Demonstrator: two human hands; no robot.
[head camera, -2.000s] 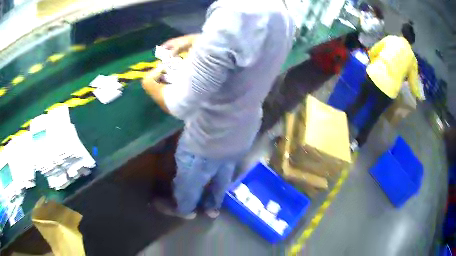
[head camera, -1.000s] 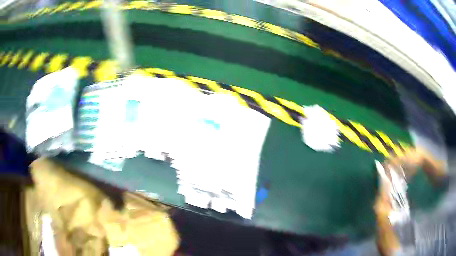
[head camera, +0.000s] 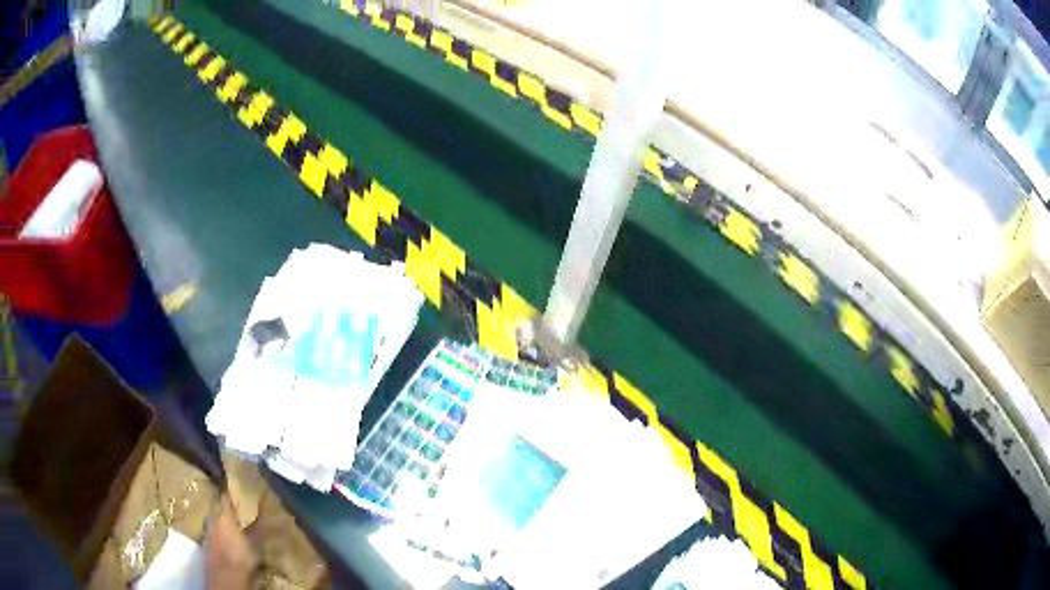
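Observation:
No hand of mine shows clearly. A blurred tan shape at the bottom left, beside a white sheet (head camera: 173, 562) in an open carton (head camera: 86, 455), may be a hand or kraft paper; I cannot tell. On the green bench, a pile of flat white and teal box blanks (head camera: 305, 403) lies at the left with a small dark piece on top. A sticker sheet (head camera: 417, 426) with rows of shiny rectangles lies between it and a second pile of box blanks (head camera: 610, 490). Another white pile (head camera: 714, 570) is cut off at the bottom edge.
Black-and-yellow tape (head camera: 374, 213) runs along the green bench. A pale metal post (head camera: 605, 207) stands behind the sticker sheet. A red bin (head camera: 69, 271) holding something white stands at the left over a blue tote. A brown carton (head camera: 1022, 317) is at the right edge.
The view has swung left along the bench and come nearer the piles. The other person, who stood at the bench, is out of the picture. The red bin and open carton now show.

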